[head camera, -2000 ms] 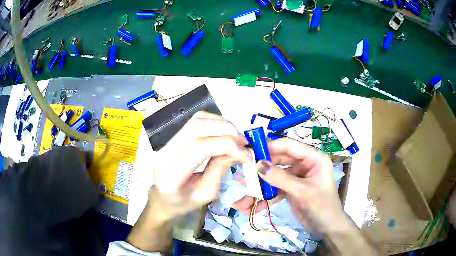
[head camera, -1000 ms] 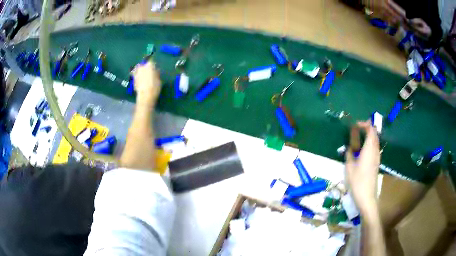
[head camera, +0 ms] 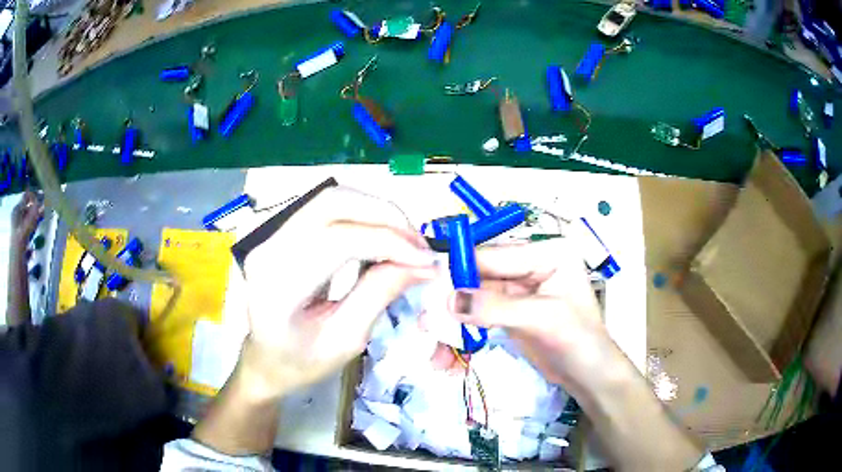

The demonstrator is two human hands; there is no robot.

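Note:
My right hand (head camera: 545, 295) is shut on a blue battery cell (head camera: 463, 253), held nearly upright over the open parts box (head camera: 347, 406). Its thumb and fingers grip the cell from the right. Red, black and yellow lead wires (head camera: 473, 378) hang from the cell's lower end to a small circuit board (head camera: 484, 446). My left hand (head camera: 342, 277) is at the cell's left side, thumb and forefinger together at its edge. Whether they pinch anything is hidden and blurred. White paper-like scraps (head camera: 415, 415) fill the box.
Wired blue cells lie behind the hands on the white bench (head camera: 628, 198) and along the green conveyor belt (head camera: 305, 157). A dark block (head camera: 282, 221) is partly behind my left hand. Yellow sheets (head camera: 198, 286) lie left, an empty carton (head camera: 771, 267) right. A pale hose (head camera: 55, 189) hangs left.
A second ago my hands were apart over the belt, left and right. Now both are back together over the box, with a wired cell in my right hand. The camera view has shifted.

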